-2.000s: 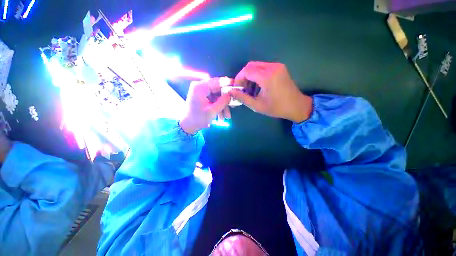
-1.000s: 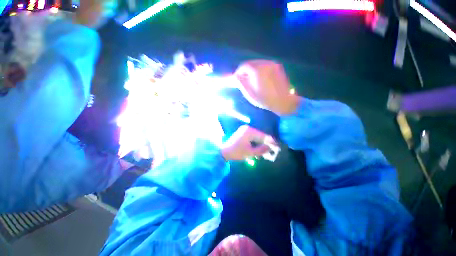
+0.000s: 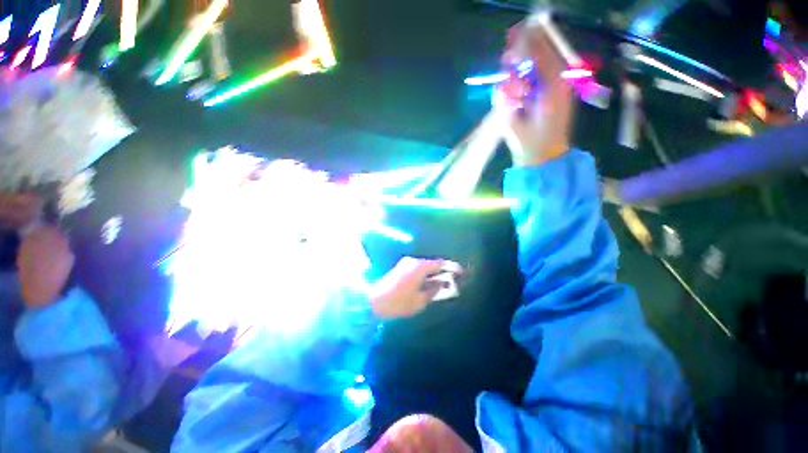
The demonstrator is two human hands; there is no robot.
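My left hand (image 3: 406,289) is low in the middle, its fingertips closed on a small white square piece (image 3: 446,280). My right hand (image 3: 538,106) is stretched out at the top, blurred, with its fingers over a lit strip (image 3: 484,80) that shows blue on its left and pink on its right. The blur hides whether the fingers grip it. A large white-overexposed pile of lit strips (image 3: 266,248) lies beside my left forearm. A thin yellow-green lit strip (image 3: 443,203) sticks out of the pile to the right.
More lit strips (image 3: 257,80) lie at the top left and a lit strip (image 3: 678,75) at the top right. A purple bar (image 3: 709,165) reaches in from the right, near a tan handle (image 3: 636,228) with a thin shaft. At left, another person's hand (image 3: 44,264) is near a translucent bag (image 3: 66,128).
The view has shifted. My right hand has moved from beside the pile forward to a lit strip at the top. My left hand still holds the white piece; earlier both hands were together.
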